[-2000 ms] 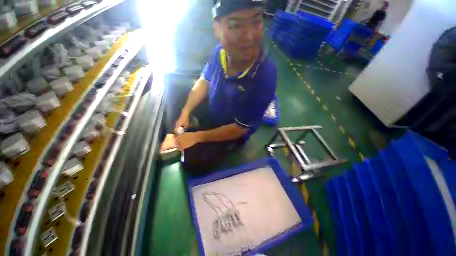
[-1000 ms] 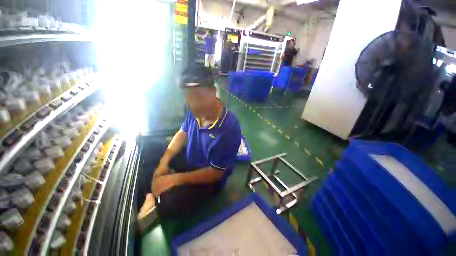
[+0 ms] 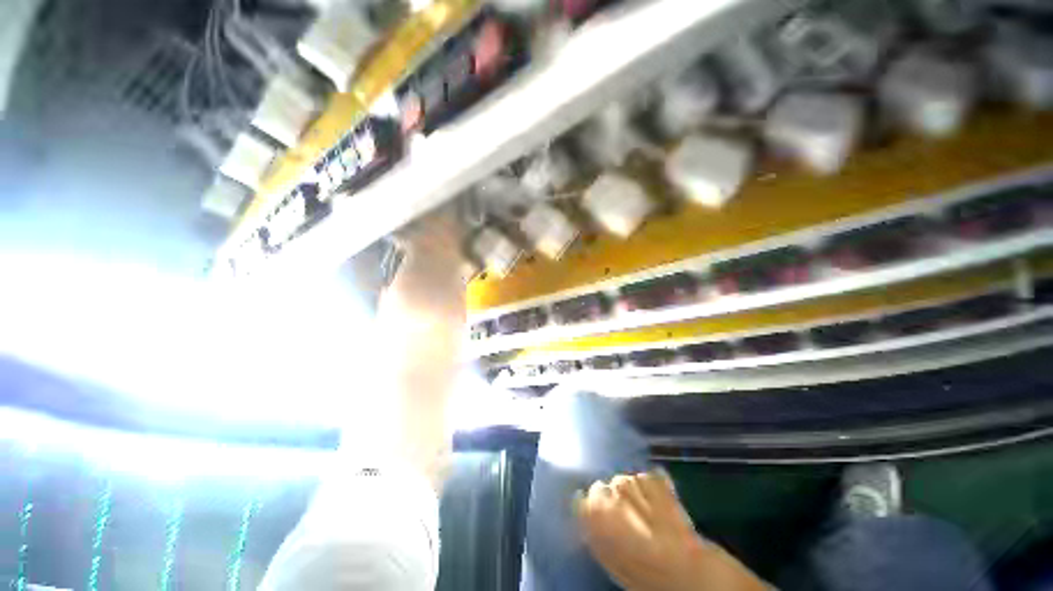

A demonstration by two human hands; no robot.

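Note:
My left hand reaches up from a white sleeve, between a white shelf rail and the yellow socket board. It is blurred by glare, its fingertips are hidden behind the rail, and its grip cannot be told. It is beside the near end of a row of white power adapters with loose thin cords. My right hand is low at the lower middle, fingers curled in at the knee, with nothing visible in it.
A white shelf edge rail crosses above, with black-red terminal blocks along it. More shelf rails run right. Strong white light glares at left. Below are a dark cabinet edge, my denim leg, a shoe and green floor.
The view has swung from the seated coworker, blue trays and stool to close against the cabinet shelves. Both my hands are now in the picture, my left one in at the shelf.

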